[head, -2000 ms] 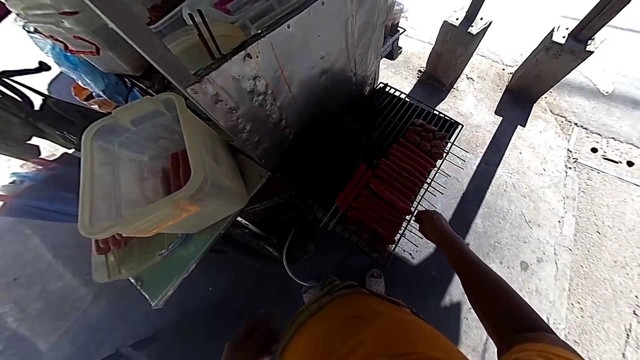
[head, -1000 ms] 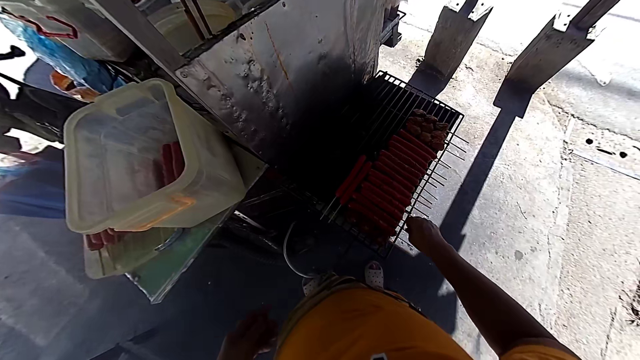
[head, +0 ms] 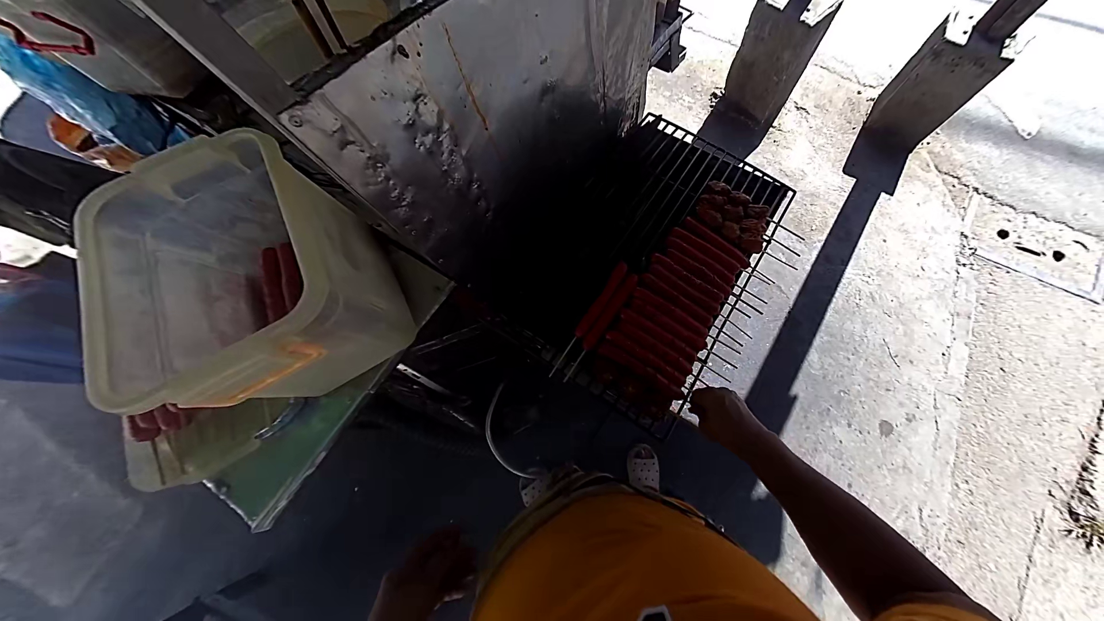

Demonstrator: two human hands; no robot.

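Note:
Several red sausages on skewers [head: 668, 315] lie in a row on a black wire grill grate [head: 785, 203], with browned skewered meat pieces [head: 729, 216] at the row's far end. Two more red sausages [head: 606, 306] lie at another angle on the left of the row. My right hand [head: 720, 416] is at the grate's near right corner, fingers bent at the skewer ends; whether it grips one is hidden. Low in the view, my left hand [head: 440, 565] hangs in shadow left of my orange shirt, its fingers dim, and no object shows in it.
A translucent plastic tub [head: 354, 285] with red sausages [head: 280, 280] inside stands on the left over a green board [head: 297, 453]. A dented metal cart panel [head: 448, 112] borders the grate. Two posts [head: 768, 69] [head: 927, 90] stand on the pavement beyond. A thin curved hose or wire hangs near my feet.
My right hand stays by the grate's near right corner, slightly closer to its edge than two seconds ago. The sausages look the same.

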